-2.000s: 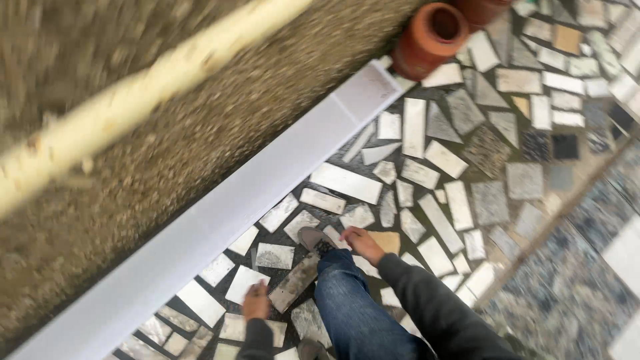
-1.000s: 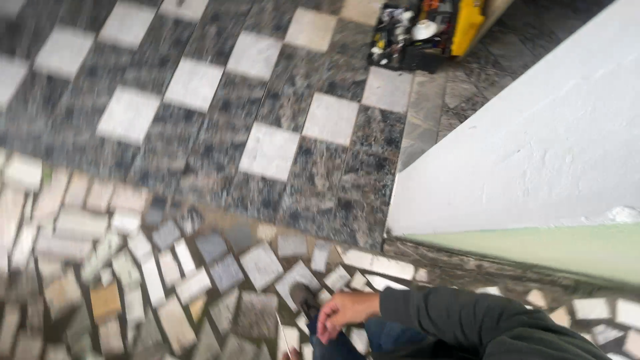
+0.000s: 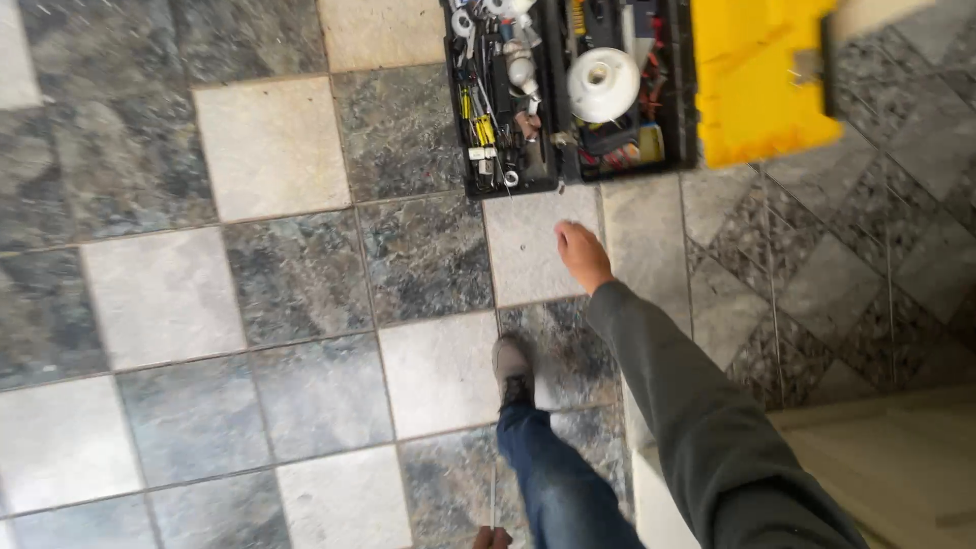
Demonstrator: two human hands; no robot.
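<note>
My right hand (image 3: 583, 255), in a dark grey sleeve, hangs over a pale floor tile just below the toolbox, its fingers loosely curled; whether anything is in them cannot be told. At the bottom edge my left hand (image 3: 492, 537) is partly cut off and grips a thin metal rod (image 3: 493, 488) that points up the view. The open black toolbox (image 3: 512, 188) has a yellow lid (image 3: 762, 84). In it lie a white porcelain lamp holder (image 3: 603, 85), a light bulb (image 3: 521, 71), yellow-handled screwdrivers (image 3: 483, 130) and rolls of tape (image 3: 462, 23).
Dark marbled and pale square tiles (image 3: 438, 374) cover the floor. My shoe (image 3: 512, 360) is on it, between the hands. To the right runs a strip of patterned diamond tiles (image 3: 823, 282), with a pale surface (image 3: 877, 457) at the lower right.
The view has moved from the broken-tile paving, past a white wall, to the checkered floor. The toolbox, at the top edge one second ago, is now much nearer. My right arm reaches farther forward.
</note>
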